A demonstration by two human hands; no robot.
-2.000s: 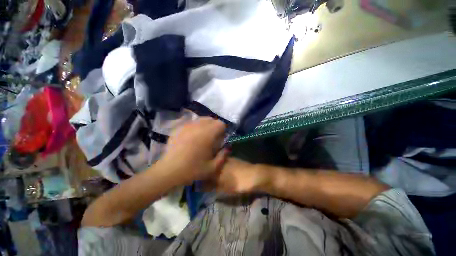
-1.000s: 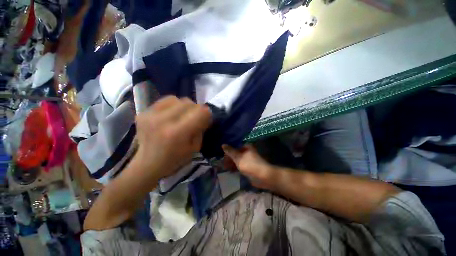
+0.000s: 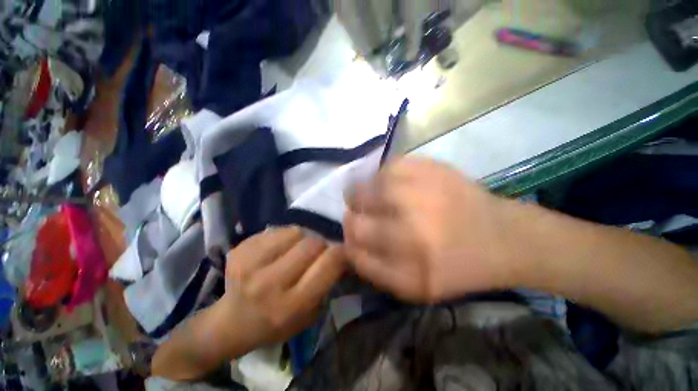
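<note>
A light grey-white garment panel [image 3: 321, 179] with navy stripes lies bunched on the left end of the machine table, its far edge under the brightly lit machine head [image 3: 417, 38]. A dark navy panel [image 3: 251, 179] lies across it. My left hand [image 3: 283, 279] grips the near edge of the cloth, knuckles up. My right hand [image 3: 425, 229], slightly blurred, touches my left hand and pinches the cloth at the right edge, where a narrow navy strip [image 3: 393, 134] runs up towards the needle area. The fingertips and the needle are hidden or lost in glare.
The white table [image 3: 528, 114] has a green edge [image 3: 605, 145]. A pink and blue pen [image 3: 536, 41] lies on the machine bed, with a black object [image 3: 673, 34] at the far right. Navy cloth [image 3: 245, 53] is piled behind. A red and pink bag [image 3: 65, 263] is at left.
My right hand has come up from below the table edge onto the cloth's right edge. My left hand has moved down and right. The wide navy flap now shows as a narrow strip.
</note>
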